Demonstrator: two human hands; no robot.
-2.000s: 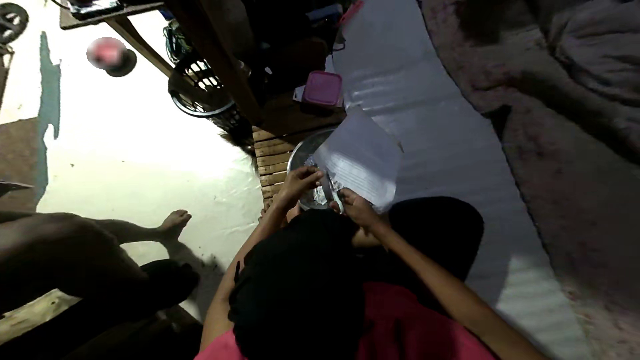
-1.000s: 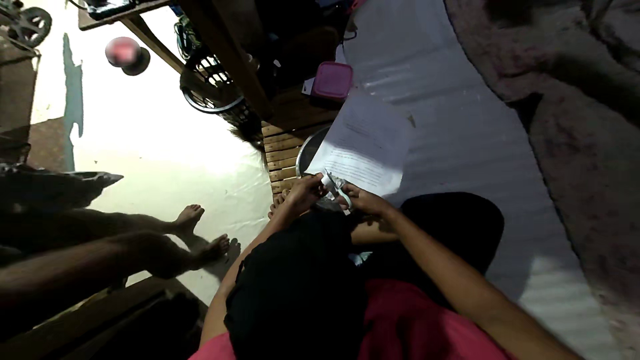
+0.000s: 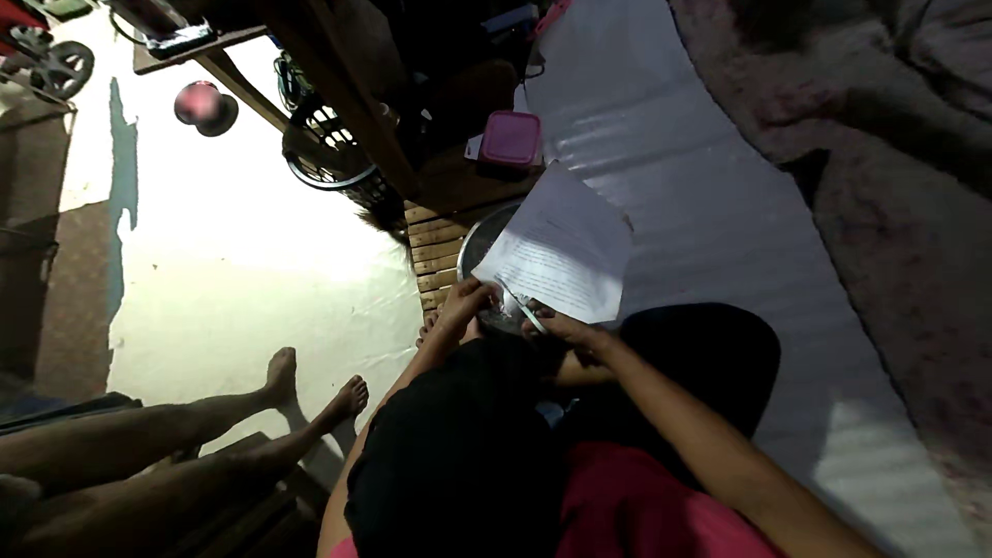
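Note:
A sheet of printed paper (image 3: 570,244) lies tilted over a round metal basin (image 3: 474,246). My left hand (image 3: 471,298) pinches the sheet's lower left corner between thumb and fingers. My right hand (image 3: 554,324) grips a pair of scissors (image 3: 527,310) with pale handles, whose blades point up and left at the sheet's lower edge. Small pale scraps (image 3: 504,306) show in the basin between my hands. The fingers of my right hand are partly in shadow.
A pink-lidded container (image 3: 511,138) stands beyond the basin on a slatted bamboo surface (image 3: 435,252). A black plastic basket (image 3: 329,151) is left of it, under a wooden table (image 3: 232,39). Another person's bare legs (image 3: 232,411) extend from the lower left. A patterned blanket (image 3: 876,232) lies right.
The scissors, earlier close against my left fingers, now point at the paper's lower edge. My left hand has come onto the sheet's corner. The other person's legs have shifted.

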